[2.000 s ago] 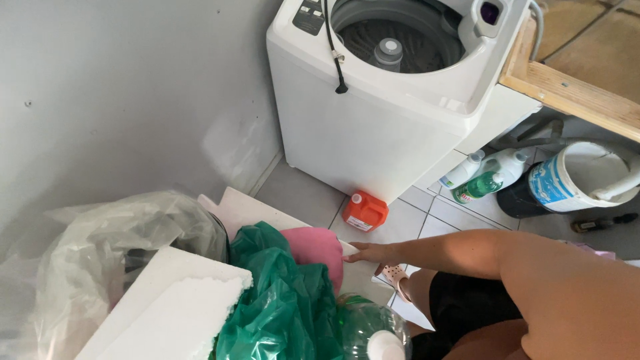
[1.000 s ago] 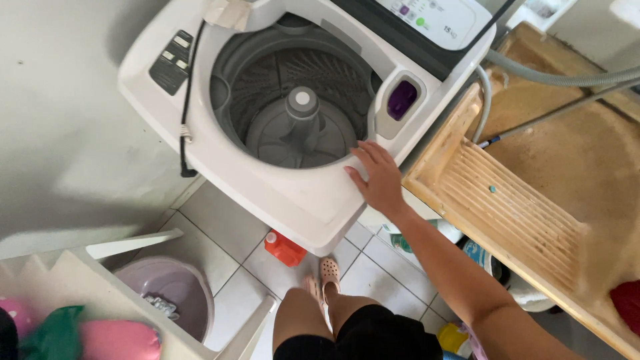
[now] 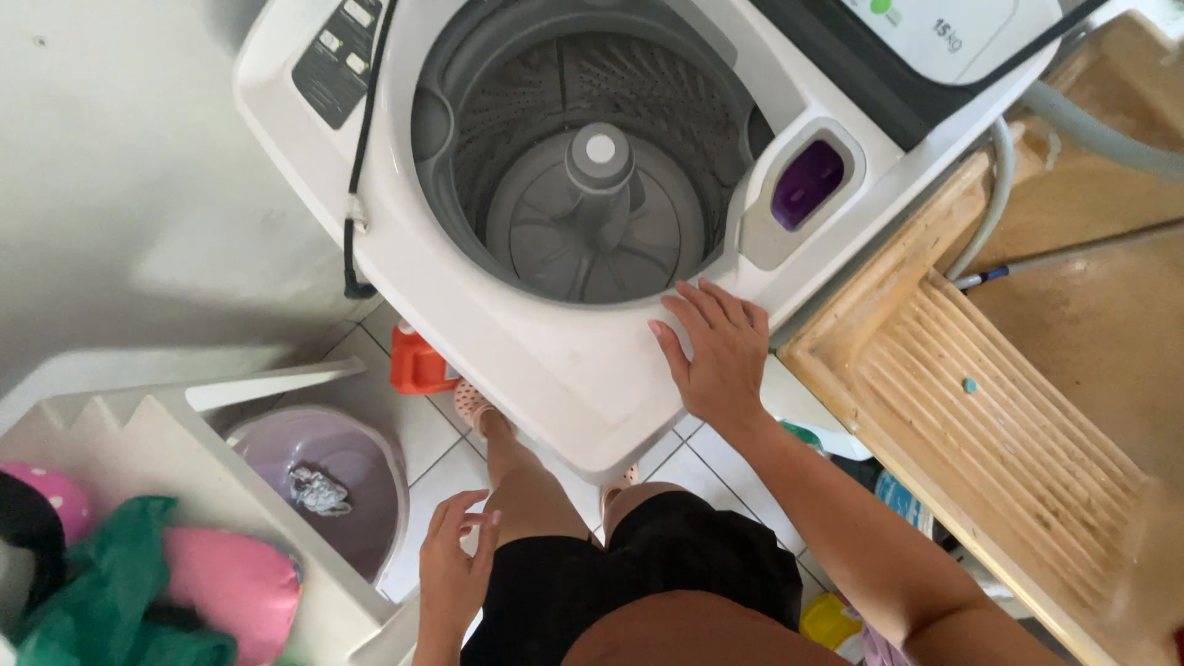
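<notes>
A white top-loading washing machine [image 3: 546,370] stands before me, its grey drum [image 3: 592,213] uncovered and no laundry visible inside. My right hand [image 3: 717,347] rests on the front right rim of the machine, fingers apart, below the purple detergent compartment [image 3: 807,185]. My left hand [image 3: 458,555] hangs in the air over my lap with its fingers apart, holding nothing. A black cable [image 3: 365,139] lies across the machine's left edge, its end hanging down. Below the machine's front edge an orange plastic bottle [image 3: 416,361] is on the tiled floor.
A mauve plastic basin [image 3: 370,462] with a small crumpled cloth [image 3: 319,490] sits at lower left. Beside it a white plastic stand [image 3: 213,472] bears a pink item [image 3: 236,587] and green plastic [image 3: 116,573]. At right is a worn tan laundry sink [image 3: 1036,444] with a ribbed washboard; a grey hose [image 3: 1101,134] runs over it.
Two seconds ago a hand was at a white board near the green plastic; since then the right hand is on the machine's rim. My left hand has come into view. The view has swung toward the machine.
</notes>
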